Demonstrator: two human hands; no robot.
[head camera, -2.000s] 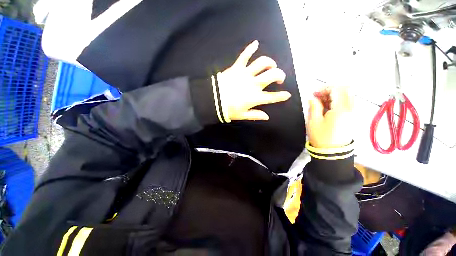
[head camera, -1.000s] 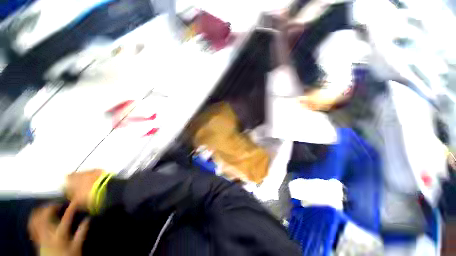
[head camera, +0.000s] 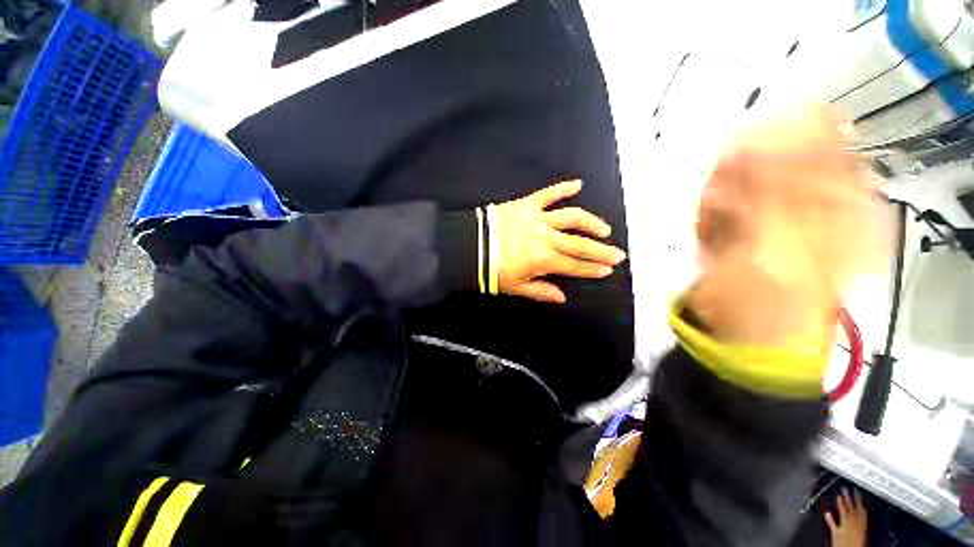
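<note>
A large black garment panel (head camera: 427, 118) is spread over the white table's left part and hangs towards the lap. My left hand (head camera: 550, 244) lies flat on the panel near its right edge, fingers spread, holding nothing. My right hand (head camera: 785, 230) is raised over the table right of the panel and strongly blurred; whether it holds anything cannot be told. Red-handled scissors (head camera: 851, 358) lie partly hidden behind the right hand and wrist. A black-handled tool with a thin shaft (head camera: 877, 393) lies beside them.
The sewing machine (head camera: 897, 69) with a blue stripe stands at the upper right. A printed measure strip (head camera: 881, 478) runs along the table edge. Blue crates (head camera: 80, 134) stand on the floor at left. Tan cloth (head camera: 612, 475) shows below the table. Another person's hand (head camera: 847, 520) shows at lower right.
The view swung right to the neighbouring area and has come back to the black panel. Compared with the first frame, my right hand is higher, further right and now covers most of the scissors.
</note>
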